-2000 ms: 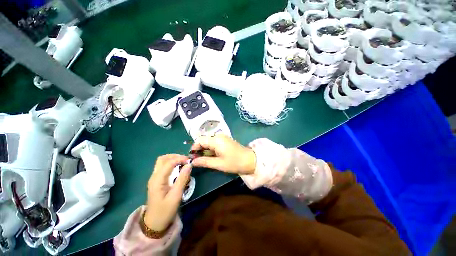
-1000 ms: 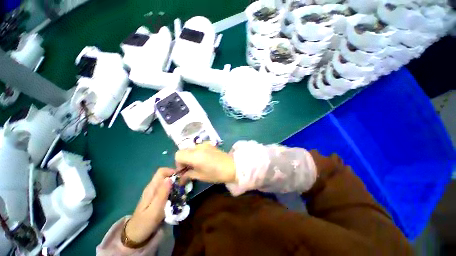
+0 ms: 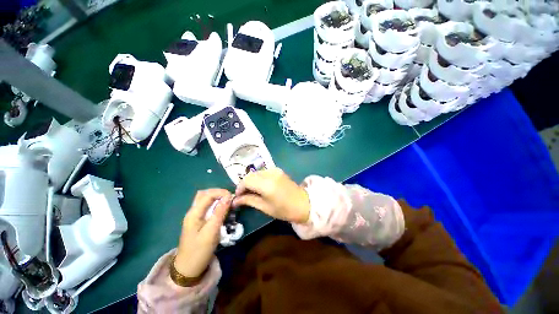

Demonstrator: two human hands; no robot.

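Note:
A white camera head (image 3: 236, 144) with a black lens panel lies on the green bench, its round opening towards me. My left hand (image 3: 202, 227) holds a round base cover (image 3: 231, 233) with dark electronics at the bench edge, partly hidden by the fingers. My right hand (image 3: 273, 193) is just below the head's opening, its fingertips pinched on thin wires that meet my left fingertips. The wire ends and any connector are hidden between the fingers.
Several white camera units lie behind and a heap (image 3: 92, 227) lies at left. A white stringy bundle (image 3: 311, 113) is right of the head. Stacked base covers (image 3: 450, 67) stand at back right. A blue bin (image 3: 453, 178) is at right; a grey post (image 3: 49, 80) is at upper left.
Since one second ago, the base cover shows less between my hands and my fingertips have closed together. The view has shifted slightly, moving the scene right.

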